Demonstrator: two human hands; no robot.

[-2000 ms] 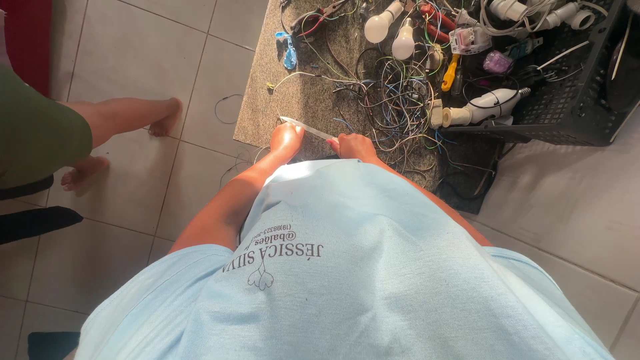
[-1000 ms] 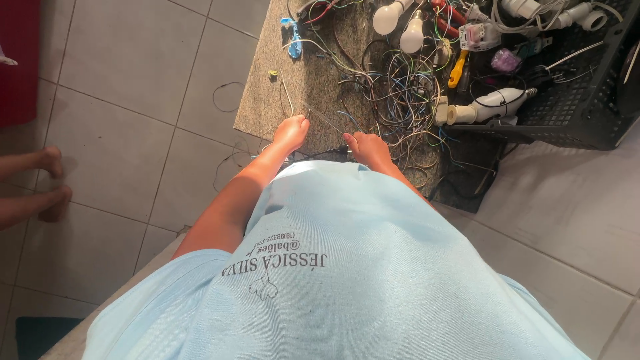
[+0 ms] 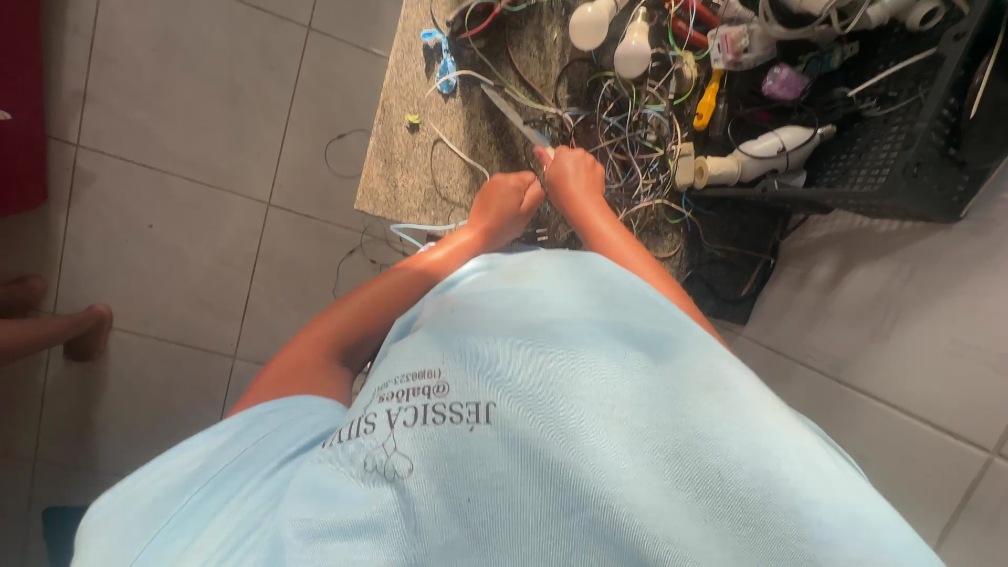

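Note:
My right hand (image 3: pixel 576 179) is closed around the handle of a knife (image 3: pixel 516 118), whose blade points away from me to the upper left. Beside it on the left, my left hand (image 3: pixel 505 206) is closed on a white cable (image 3: pixel 459 150), one end of which stretches out over the stone slab. A loop of white cable (image 3: pixel 417 228) shows by the left wrist. Just beyond my right hand lies a tangle of thin coloured wires (image 3: pixel 642 134). What the left fingers pinch is mostly hidden.
Light bulbs (image 3: pixel 632 49), a yellow-handled tool (image 3: pixel 709 101) and a white lamp (image 3: pixel 776 150) lie at the right, by a black plastic crate (image 3: pixel 890 177). A blue wrapper-like piece (image 3: pixel 446 67) rests on the granite surface (image 3: pixel 394 157). Another person's bare foot (image 3: pixel 89 331) is at far left.
My hands have come close together and shifted right relative to the slab's edge. The knife now points away to the upper left. The other person's feet are farther left than two seconds ago.

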